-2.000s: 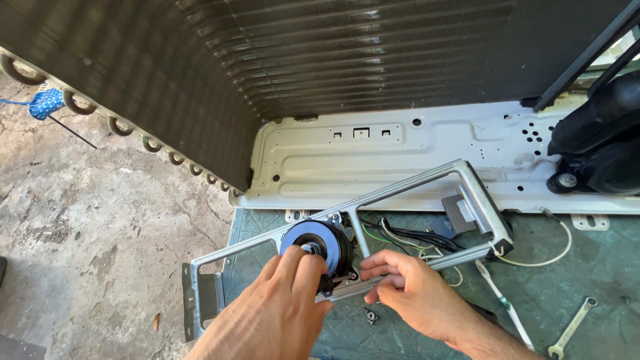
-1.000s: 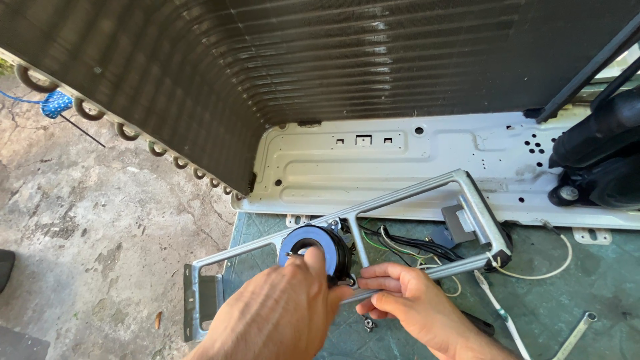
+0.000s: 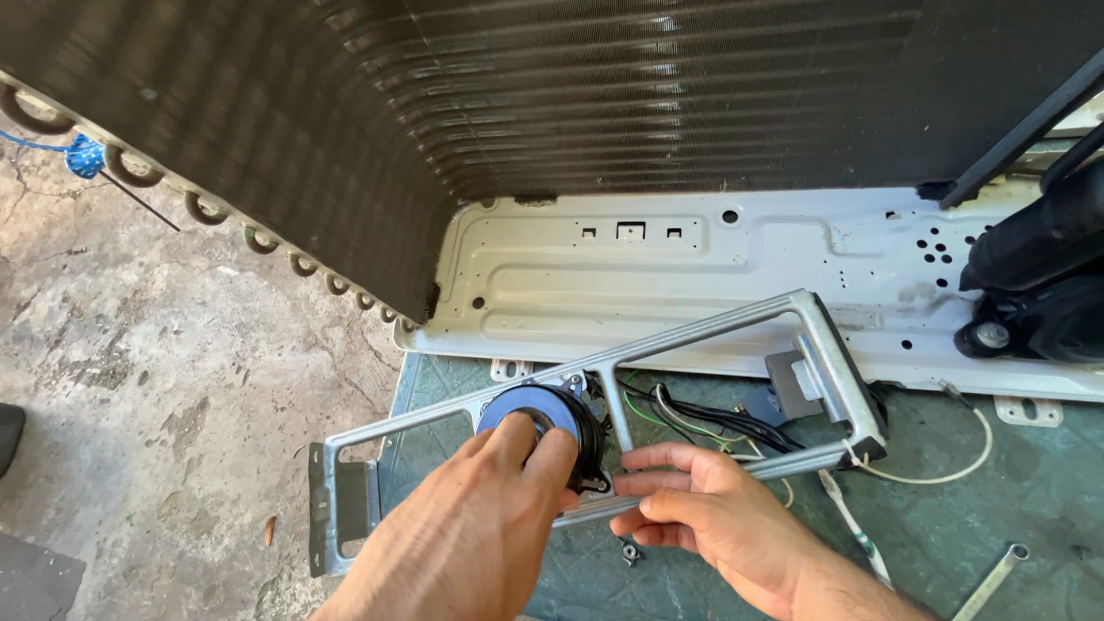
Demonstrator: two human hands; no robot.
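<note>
A fan motor with a blue-grey face [image 3: 528,402] and black body is mounted on a galvanized metal bracket frame [image 3: 707,338], which lies slanted across the green work surface. My left hand [image 3: 483,500] reaches over the motor with its fingers closed around the centre; the part under the fingertips is hidden. My right hand [image 3: 690,500] grips the lower rail of the bracket just right of the motor, thumb on the near side. Black, green and white wires [image 3: 716,414] run behind the bracket's right opening. A small metal part [image 3: 630,553] lies below the rail.
Behind stands a dark finned condenser coil [image 3: 604,103] on a white metal base pan [image 3: 595,285]. A black compressor part [image 3: 1052,276] is at the right. A wrench [image 3: 992,582] and a toothbrush [image 3: 854,522] lie on the green surface [image 3: 940,483]. Blue cord [image 3: 84,157] is at the far left.
My left hand has shifted and turned slightly over the motor's centre. My right hand stays at the lower rail.
</note>
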